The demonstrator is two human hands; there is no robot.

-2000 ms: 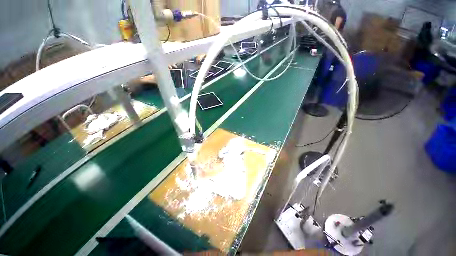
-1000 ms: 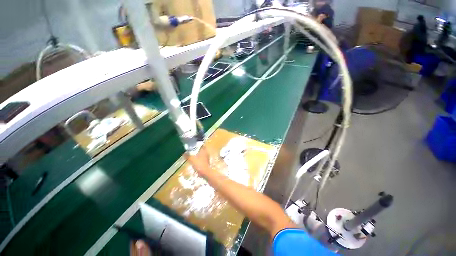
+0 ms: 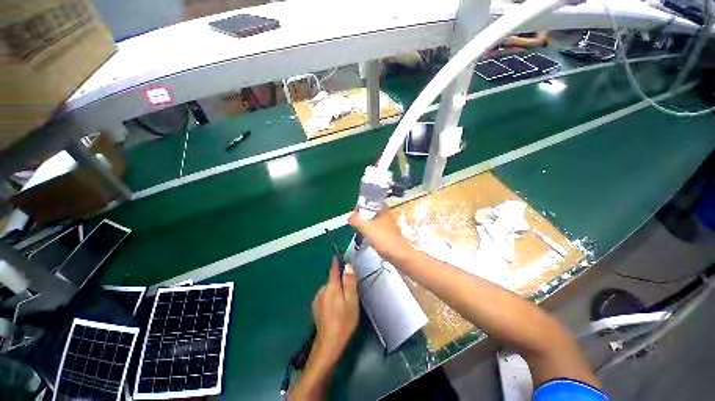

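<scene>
My right hand (image 3: 378,232) grips the white-grey dispensing gun (image 3: 375,192), which hangs from a thick pale hose (image 3: 447,74). Its tip is over the upper end of a panel with a plain white back (image 3: 392,308), crossed by a thin dark wire. My left hand (image 3: 335,307) is at the panel's left edge and holds a thin black part (image 3: 335,244), possibly the housing seen edge-on. Whether these fingers also touch the panel is unclear. The tan glue board (image 3: 470,192) with white residue lies right of the panel and partly under it.
Solar panels (image 3: 184,341) with white grids lie at lower left. A green conveyor (image 3: 235,211) runs beyond my hands. A white shelf (image 3: 329,35) with a dark flat device (image 3: 244,25) and a post stands above. A crumpled white heap (image 3: 502,227) lies on the board. A cardboard box (image 3: 47,63) is upper left.
The view has turned left, bringing the grid panels into sight. The white-backed panel has come up under the gun, and my left hand now shows fully. My right hand stays on the gun.
</scene>
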